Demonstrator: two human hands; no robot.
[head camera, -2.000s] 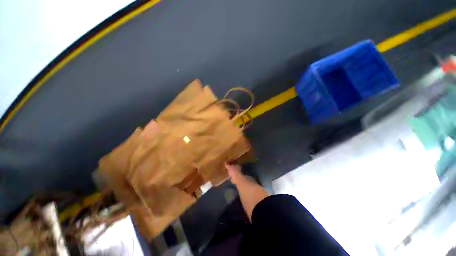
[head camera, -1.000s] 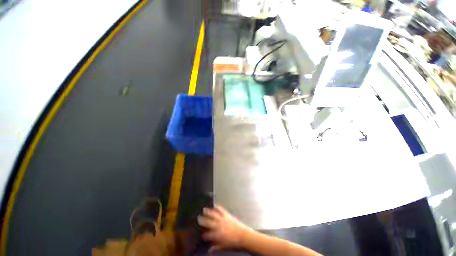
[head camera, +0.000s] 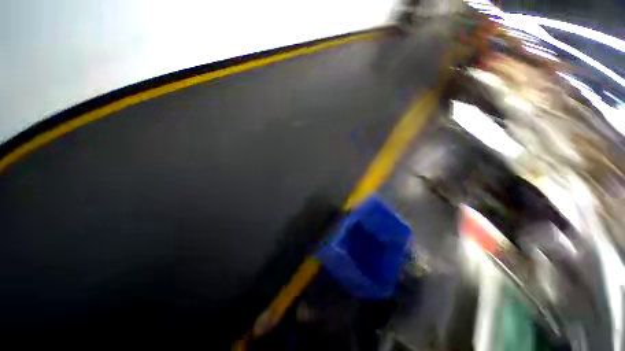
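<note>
The whole view is blurred. Neither of my hands can be made out. A blue plastic crate (head camera: 366, 250) stands on the dark floor below the middle, over the yellow line. Its open top shows a dark blue inside. No tan bag panels can be made out near me.
A yellow line (head camera: 390, 154) runs slantwise over the grey floor (head camera: 205, 158). A white wall or surface (head camera: 171, 34) with a black and yellow edge is at upper left. At lower right is a table edge with a green cloth (head camera: 515, 319) and a red-orange patch (head camera: 482, 231). Blurred clutter fills the right.
The view has swung away from the machine table. The tan panels seen two seconds ago and the hand seen at the table one second ago are out of the picture. The crate appears lower right.
</note>
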